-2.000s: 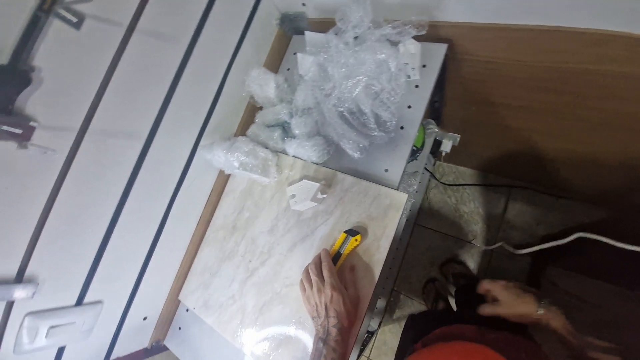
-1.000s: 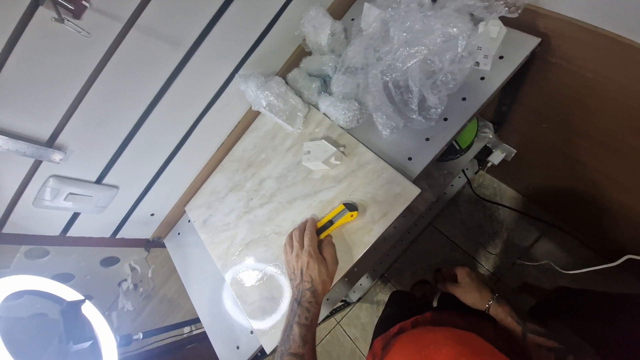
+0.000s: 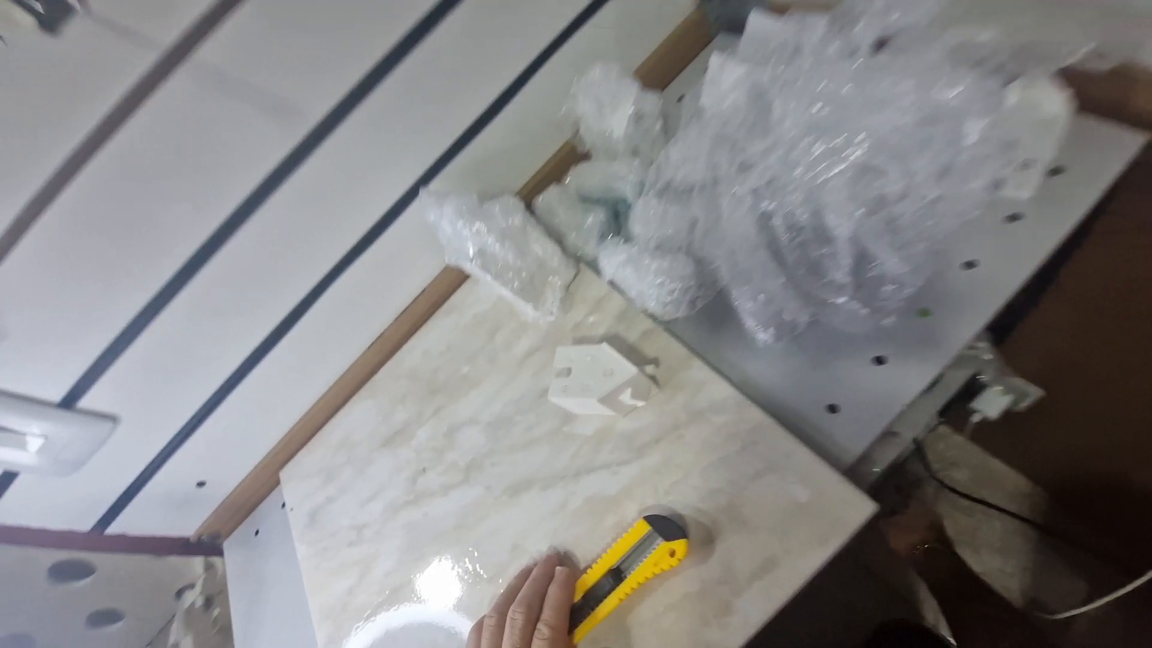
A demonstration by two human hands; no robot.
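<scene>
My left hand (image 3: 526, 607) rests at the bottom edge of the view, its fingertips against a yellow and black snap-off utility knife (image 3: 630, 571) lying on a marble-patterned slab (image 3: 432, 432). Whether the fingers grip the knife cannot be made out. No blade shows. Above the knife, a small white house-shaped piece (image 3: 598, 378) stands on the slab. Several lumps of bubble wrap (image 3: 504, 247) lie at the slab's upper corner. My right hand is out of view.
A large heap of clear bubble wrap (image 3: 837, 180) covers much of a perforated grey metal shelf (image 3: 832, 378). A wooden strip (image 3: 360, 387) runs along the white slatted wall. A white plug (image 3: 990, 402) and a black cable are beyond the shelf's right edge.
The view has shifted closer to the slab, and my right hand, seen at the lower right before, has left it. My left hand stays by the knife.
</scene>
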